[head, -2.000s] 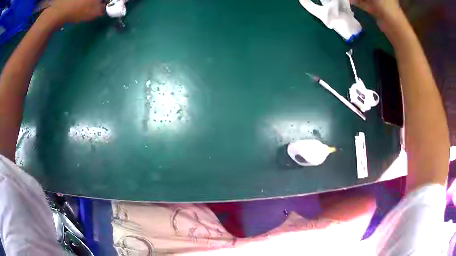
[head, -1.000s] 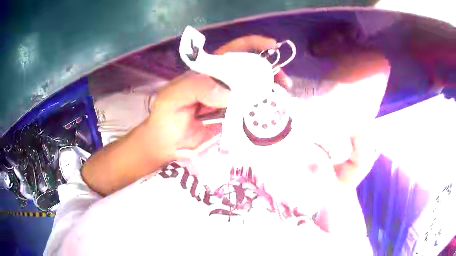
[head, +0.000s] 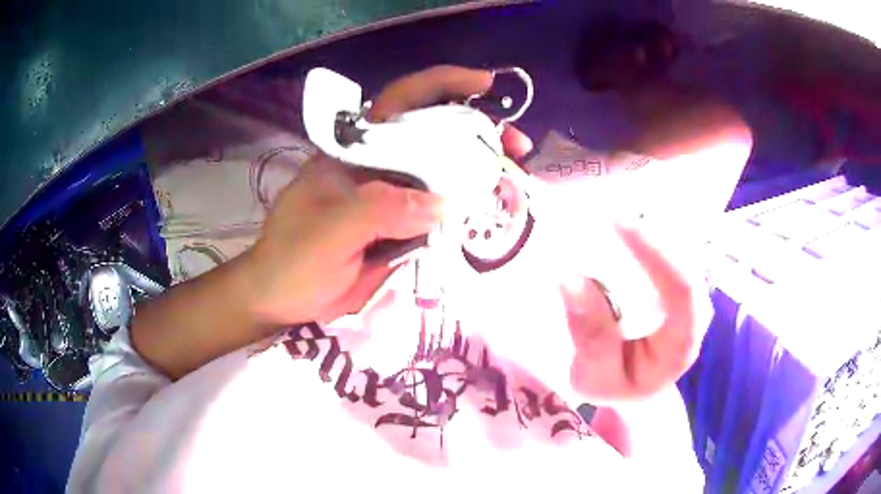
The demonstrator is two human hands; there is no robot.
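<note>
My left hand [head: 324, 236] is shut on a white unit [head: 415, 140] with a curved glossy shell, held over the lap. Its flared end points left. The wheel [head: 497, 227], with a ring of holes and a dark rim, faces me at its lower right. A bent wire loop [head: 529, 95] stands at its upper right. Fingertips show behind the shell. Pale prongs [head: 427, 280] hang below. My right hand [head: 633, 323] is right of the unit, apart from it, fingers curled with a gap between them; I see nothing held. Glare washes out its edges.
The green table's edge [head: 222, 69] curves across the top. A blue bin [head: 145, 207] with tangled black and silver parts is at the left. A ribbed blue-purple crate [head: 763, 386] with a pale top stands at the right. The shirt front with dark lettering is below the hands.
The unit and my left hand have shifted slightly left and the unit has turned a little. My right hand has moved left and down, nearer the unit, and shows more fully.
</note>
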